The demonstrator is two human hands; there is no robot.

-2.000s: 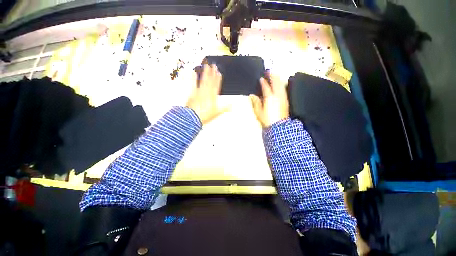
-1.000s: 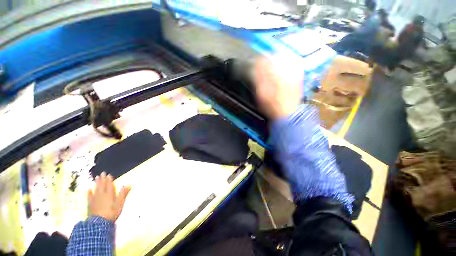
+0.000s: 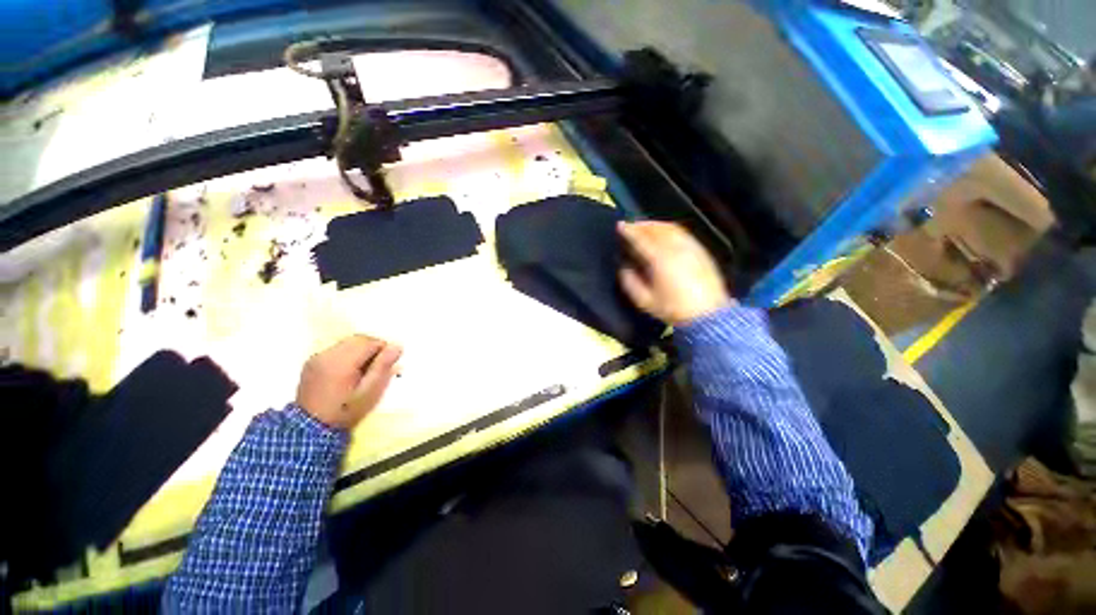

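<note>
A black cut piece [image 3: 399, 242] with stepped ends lies flat on the pale machine bed [image 3: 481, 348], just below the laser head [image 3: 368, 156]. The right pile of black pieces [image 3: 565, 258] lies to its right. My right hand [image 3: 673, 274] is on this pile's right edge, fingertips and thumb touching the black fabric; whether they pinch a piece I cannot tell. My left hand [image 3: 349, 380] is over the bed below the centre piece, fingers curled together, with nothing visible in it. The left pile [image 3: 144, 433] lies at the bed's lower left.
The gantry beam [image 3: 481, 111] crosses behind the centre piece. A blue stick [image 3: 153, 252] lies at the upper left. A blue housing with a control panel [image 3: 919, 72] stands at the upper right. Black side stacks [image 3: 889, 445] lie on a brown board off the bed's right side.
My right hand has come down from the blurred area by the housing onto the right pile. My left hand has left the centre piece's edge and curled its fingers. The view has shifted.
</note>
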